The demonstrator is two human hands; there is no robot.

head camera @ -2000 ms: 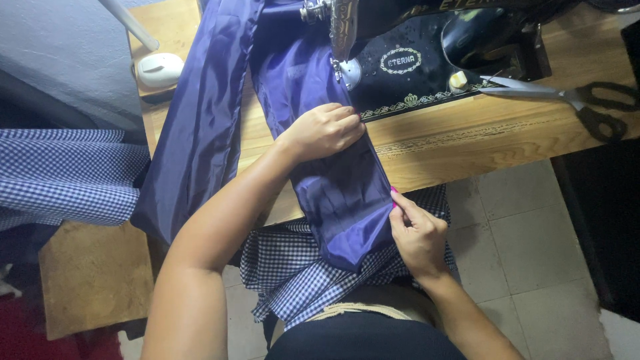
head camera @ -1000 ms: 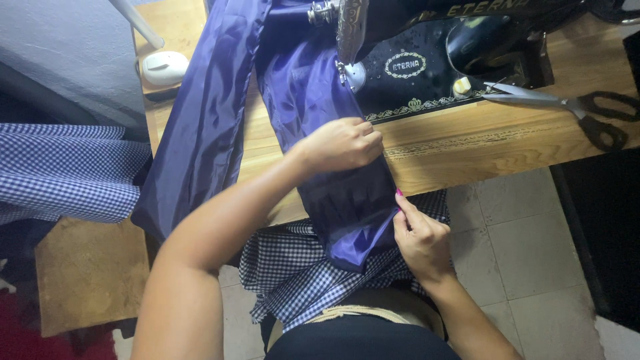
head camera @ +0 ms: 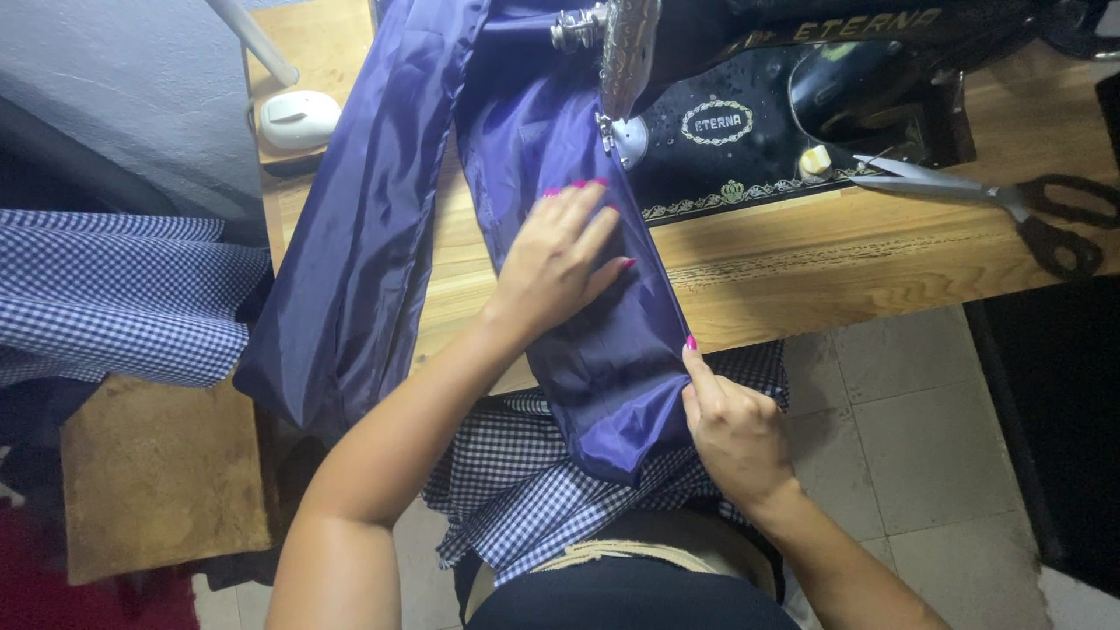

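Observation:
Shiny purple fabric (head camera: pixel 604 350) runs under the presser foot (head camera: pixel 605 131) of a black sewing machine (head camera: pixel 682 144), and its lower end hangs over the table edge. My left hand (head camera: pixel 560 254) lies on the fabric just below the foot, fingers spread and palm down. At the fabric's right edge, past the table's front, my right hand (head camera: pixel 731 416) pinches the hem between thumb and forefinger. Another length of the purple fabric (head camera: pixel 359 219) drapes down at the left. Black-handled scissors (head camera: pixel 1006 197) lie on the right, partly open.
The wooden table (head camera: pixel 787 280) carries a white computer mouse (head camera: pixel 300 120) at the back left and a small pale block (head camera: pixel 815 162) on the machine bed. Gingham cloth (head camera: pixel 114 289) hangs at left above a wooden stool (head camera: pixel 166 481); more gingham (head camera: pixel 525 490) covers the lap.
My left hand has shifted leftward off the fabric's right edge and its fingers have spread out flat. The right hand keeps its pinch on the edge.

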